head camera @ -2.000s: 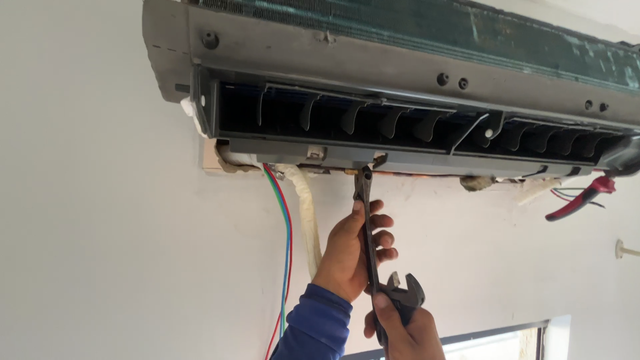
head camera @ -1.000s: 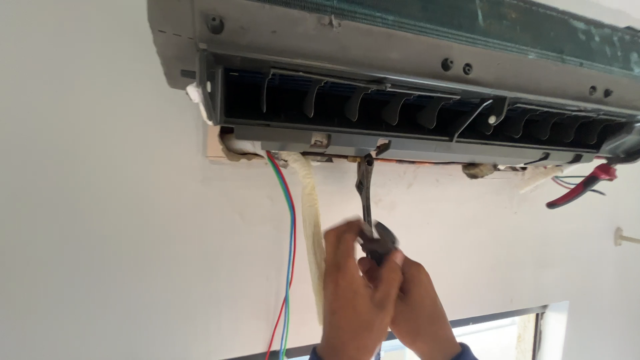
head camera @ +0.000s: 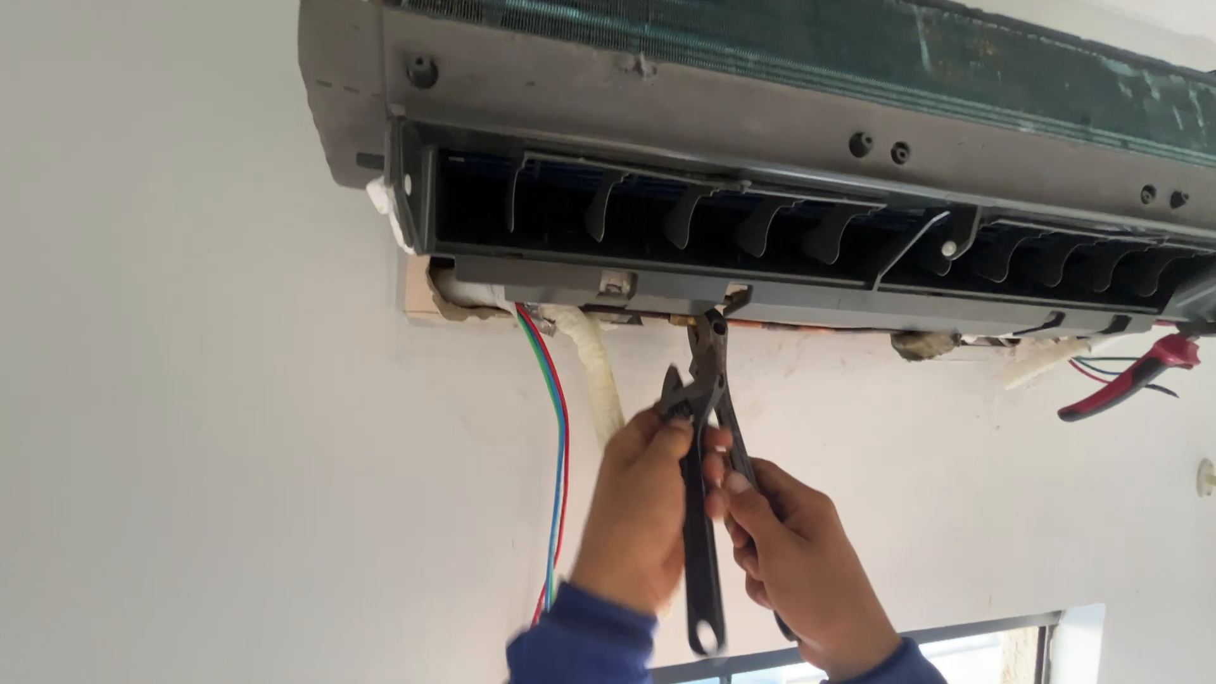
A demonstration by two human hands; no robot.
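Note:
Under a wall-mounted air conditioner indoor unit (head camera: 608, 85) with its cover off, my left hand (head camera: 635, 508) grips a black adjustable wrench (head camera: 701, 532) just below its head. The wrench's jaws point up and its handle hangs down. My right hand (head camera: 793, 551) is closed on the handle of a second dark wrench (head camera: 731, 418), whose head is up at a brass fitting (head camera: 682, 321) on the copper pipe (head camera: 788, 327) along the unit's lower edge. Both hands are close together. The fitting is partly hidden by the wrench heads.
Red, green and blue wires (head camera: 560, 418) and a cream insulated pipe (head camera: 591, 366) hang to the left. Red-and-black handled pliers (head camera: 1126, 380) hang at the right among wires. A window frame (head camera: 1050, 622) is below.
My left hand was on the upright wrench at first and now grips the adjustable wrench, which my right hand held. My right hand is now on the upright wrench.

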